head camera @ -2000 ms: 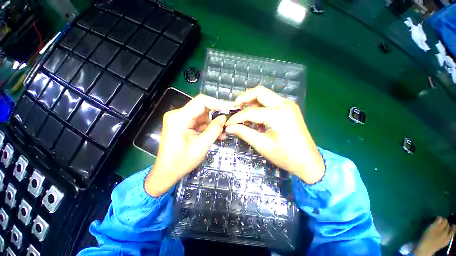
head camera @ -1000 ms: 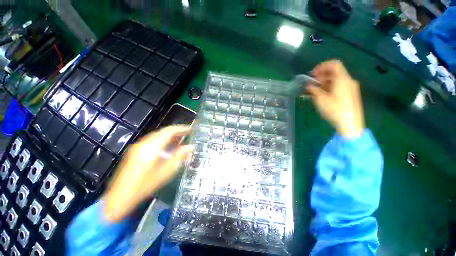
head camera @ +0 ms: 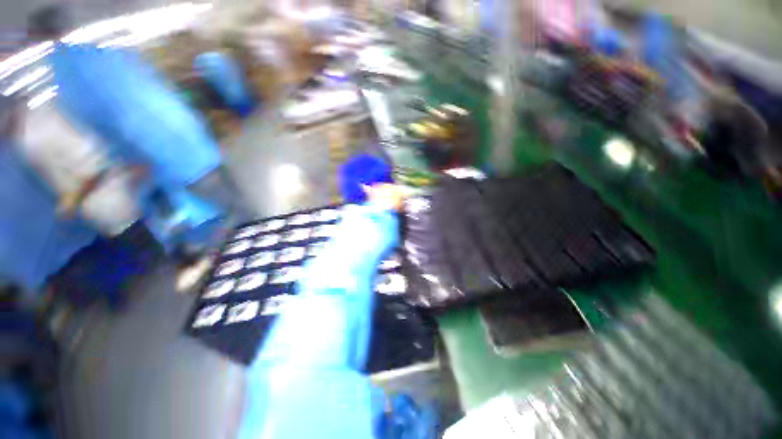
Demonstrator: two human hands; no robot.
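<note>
The view is strongly blurred. My left arm in a blue sleeve reaches forward over the black tray [head camera: 236, 339] of pale silver square parts [head camera: 243, 311]. My left hand [head camera: 387, 196] shows small and blurred past the tray's far edge, at a bright blue thing [head camera: 363, 177]. I cannot tell whether it holds anything. My right hand is not in view. The large black blister tray [head camera: 523, 231] lies to the right of my left arm.
A dark rectangle like the smartphone [head camera: 536, 319] lies below the black blister tray. The clear blister tray [head camera: 639, 373] is at lower right. A person in blue [head camera: 137, 111] is at the left across the grey floor. Blurred clutter stands at the back.
The view has swung left, so the trays now appear farther right. My left hand has moved away from the clear tray to the blue thing. My right hand has left the picture.
</note>
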